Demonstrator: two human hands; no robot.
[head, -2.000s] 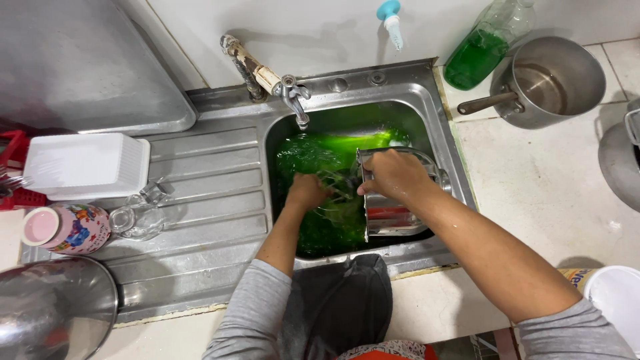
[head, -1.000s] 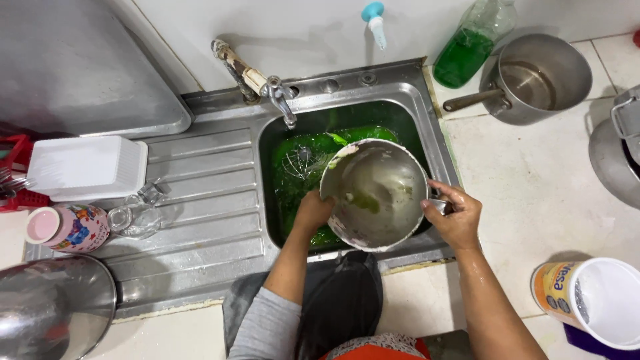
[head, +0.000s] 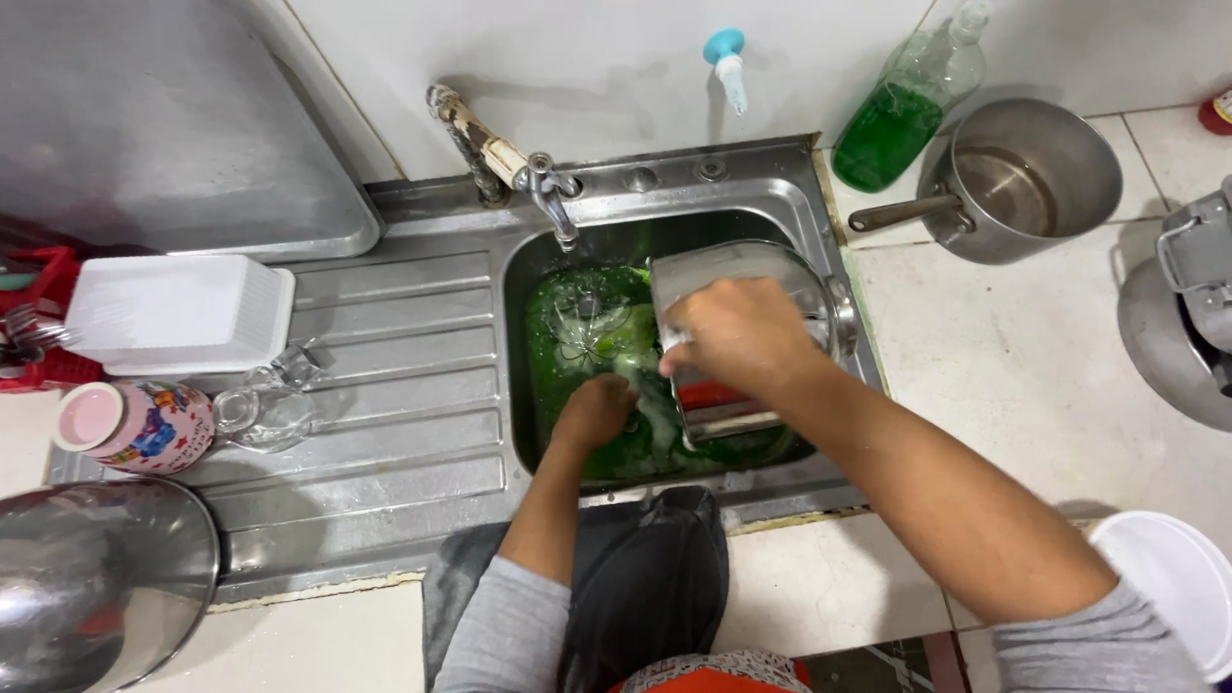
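A shiny metal pot [head: 741, 265] is tipped on its side in the sink basin, its mouth facing left over green, soapy water [head: 568, 414]. My right hand [head: 741, 332] grips the pot from above by its wall and rim. Just left of the pot, my left hand [head: 599, 409] is down at the water; its fingertips are partly hidden, so what they touch cannot be told. A wire whisk [head: 587, 332] lies in the water above my left hand. The metal sink [head: 789, 197] surrounds all of this, with a worn faucet [head: 505, 159] at its back edge.
A glass [head: 274, 409], a patterned pink cup [head: 149, 423], a white plastic container [head: 178, 313] and a steel bowl [head: 96, 577] are on the left. On the right stand a bottle of green liquid [head: 890, 125], a saucepan [head: 1035, 183] and a white tub [head: 1169, 577]. A dark cloth [head: 645, 577] hangs over the front edge.
One second ago the pot was mouth up between both hands; now it is tipped sideways. My right hand has moved from its handle to its wall, and my left hand has left the pot.
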